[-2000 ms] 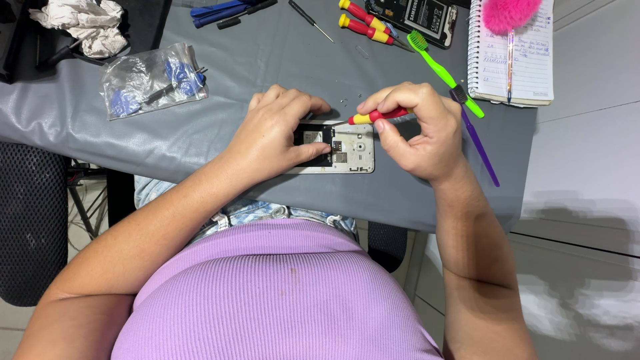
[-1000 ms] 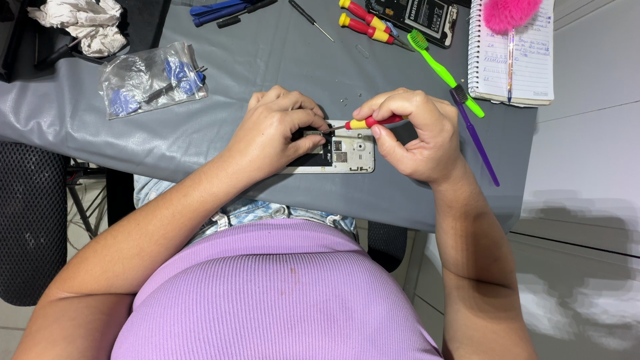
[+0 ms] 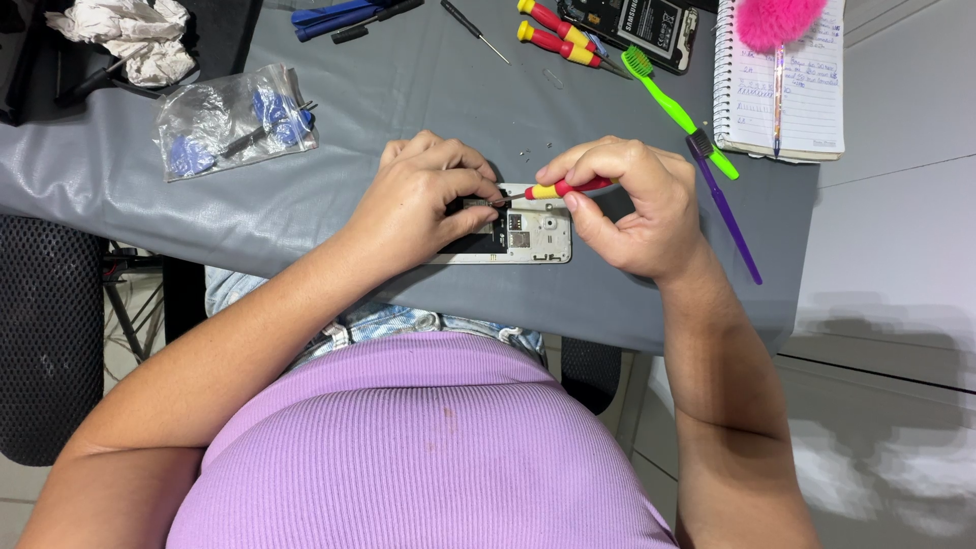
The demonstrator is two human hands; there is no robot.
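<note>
A white-framed smartphone body point(image 3: 560, 229) lies face down on the grey-covered table, its inner side with card slots and dark battery area exposed. Over its left part rests my left hand point(image 3: 427, 191), thumb and fingertips close together at the battery area; whether they pinch something small cannot be told. My right hand point(image 3: 637, 198) holds a small red-and-yellow screwdriver point(image 3: 545, 191) nearly level, its shaft reaching left to my left fingertips. The tip is hidden there. Several tiny screws point(image 3: 524, 156) lie just above the phone.
On the grey table point(image 3: 381, 91) are a plastic bag with blue tools point(image 3: 236, 122), a thin black screwdriver point(image 3: 474, 30), red-and-yellow screwdrivers point(image 3: 560, 46), and another opened phone point(image 3: 648, 27). Green point(image 3: 679, 114) and purple point(image 3: 728, 210) brushes lie by a spiral notebook point(image 3: 816, 114) at right.
The screwdriver in my right hand has shifted slightly, its tip now at my left fingertips. My left thumb has moved off the spot by the card slots where it was two seconds ago.
</note>
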